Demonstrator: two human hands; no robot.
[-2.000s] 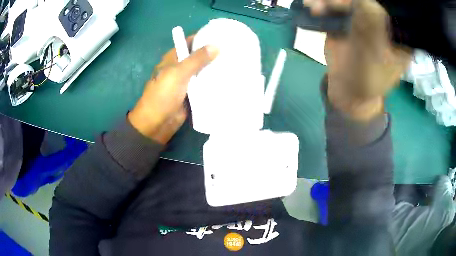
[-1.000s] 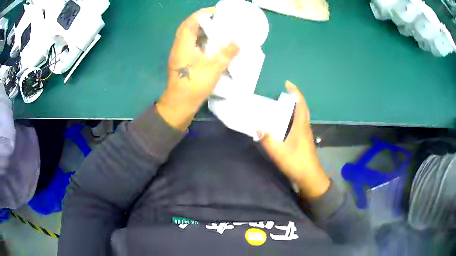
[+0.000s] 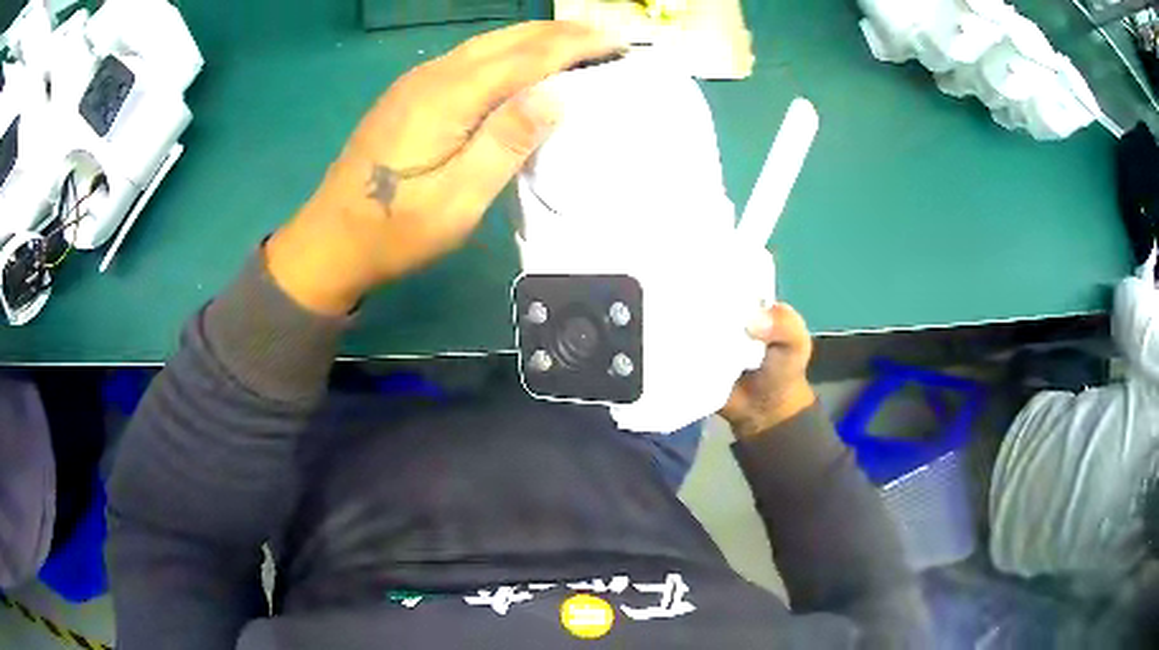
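A white camera body [image 3: 636,178] is held above the bench's front edge. Its black front lens panel [image 3: 581,338], with a central lens and several small round lights, faces me. One white antenna [image 3: 778,172] sticks up at its right side. My left hand [image 3: 439,159] lies on the upper left of the body, fingers over its top. My right hand [image 3: 773,368] grips the lower right side, its palm partly hidden behind the body. The far side of the body is hidden.
Unfinished white cameras [image 3: 108,108] with wires lie at the left. A tan sheet with yellow parts [image 3: 718,38] and a dark tray [image 3: 439,10] are at the bench's far side. White units [image 3: 985,64] lie at the far right. A blue stool [image 3: 909,413] stands below.
The electric screwdriver seen at the right two seconds ago is out of view. The camera body has been turned so its lens panel shows. My right hand has moved onto its lower right side.
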